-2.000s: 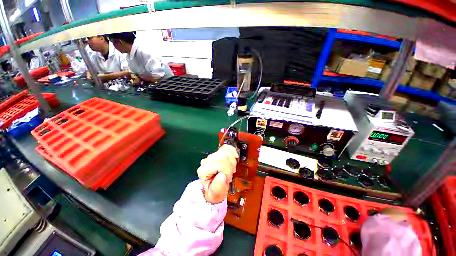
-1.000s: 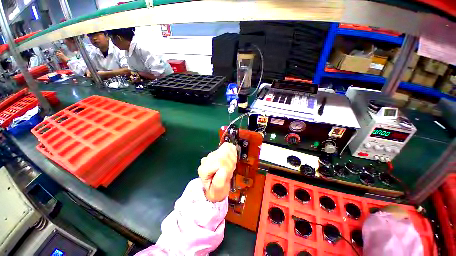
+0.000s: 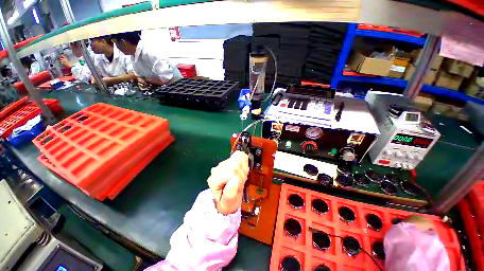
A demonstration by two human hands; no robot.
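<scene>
My left hand [image 3: 229, 181], in a pink sleeve, is closed around the handle of the toggle clamp [image 3: 245, 142]. The clamp stands on the orange-brown clamp fixture [image 3: 260, 219]; its small metal nest is just right of my wrist. The red-orange blister tray [image 3: 309, 222] lies right of the fixture, with black round units [image 3: 321, 240] in its pockets. A thin dark test lead [image 3: 363, 251] crosses the tray. My right hand [image 3: 422, 223] is over the tray's right side, mostly hidden by its pink sleeve; its fingers and anything in them cannot be seen.
Stacked red-orange trays [image 3: 103, 145] lie at left, a black tray [image 3: 199, 92] behind. A black-fronted controller [image 3: 313, 143] and a power supply [image 3: 406, 140] stand beyond the work tray. Black discs [image 3: 371, 177] line a ledge before them. People in white coats sit at back left.
The view has shifted slightly. My left hand stays on the clamp handle and my right hand stays over the tray's right side. The power supply's digits differ.
</scene>
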